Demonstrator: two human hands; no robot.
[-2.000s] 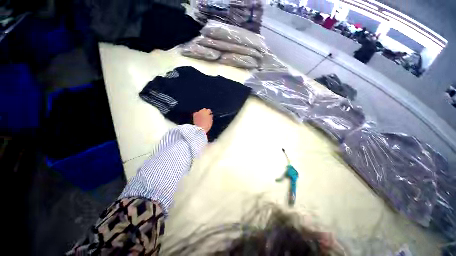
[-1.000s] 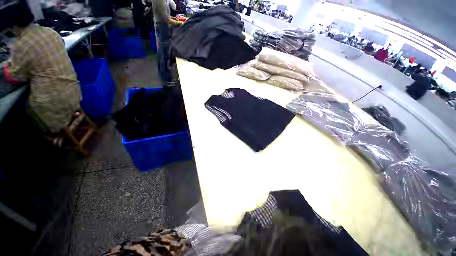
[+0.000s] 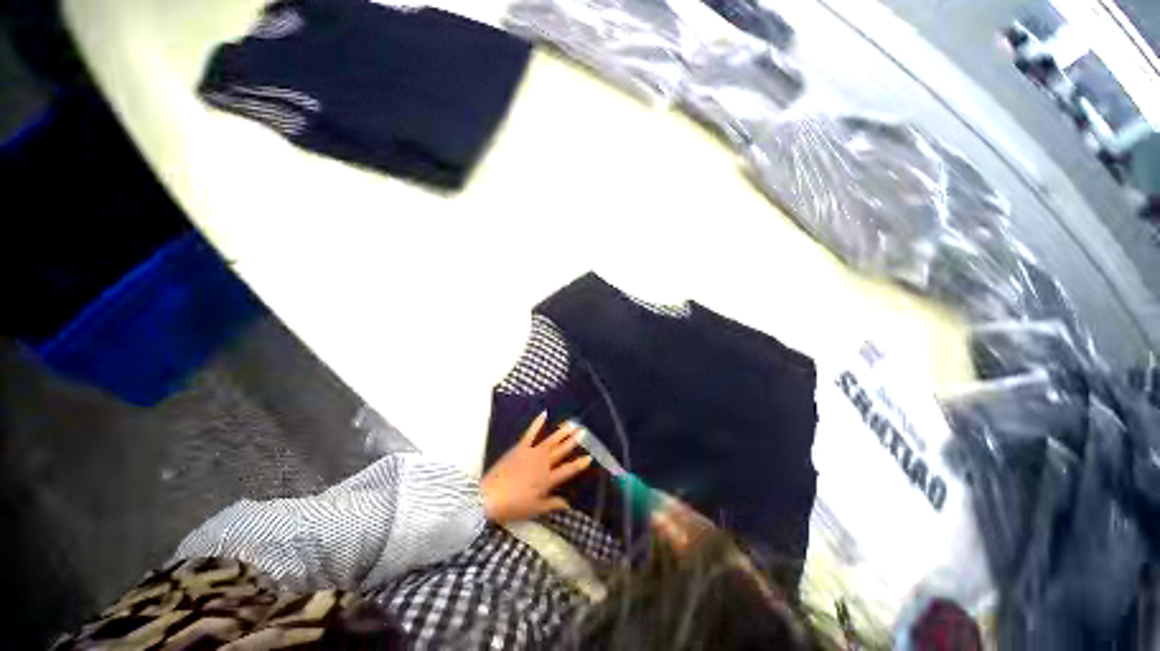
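A dark sleeveless top (image 3: 712, 394) with black-and-white check inside its neck and armhole lies flat in front of me. My left hand (image 3: 534, 474) rests on its lower left part, fingers spread. My right hand (image 3: 683, 521) is partly hidden by hair and holds a teal air blow gun (image 3: 634, 491), its thin nozzle pointing at the top near my left fingers. A second dark sleeveless top (image 3: 382, 89) lies flat farther up the table.
Shiny plastic-wrapped bundles (image 3: 878, 191) line the far edge. A clear bag with large black lettering (image 3: 897, 445) lies right of the top, beside dark bagged garments (image 3: 1062, 496). A red checked item (image 3: 943, 626) is at the bottom right. A blue crate (image 3: 146, 324) stands on the floor left.
The view has moved down and right along the table. The nearer top now lies fully before me. My left hand has come onto it, and the blow gun is now in my right hand.
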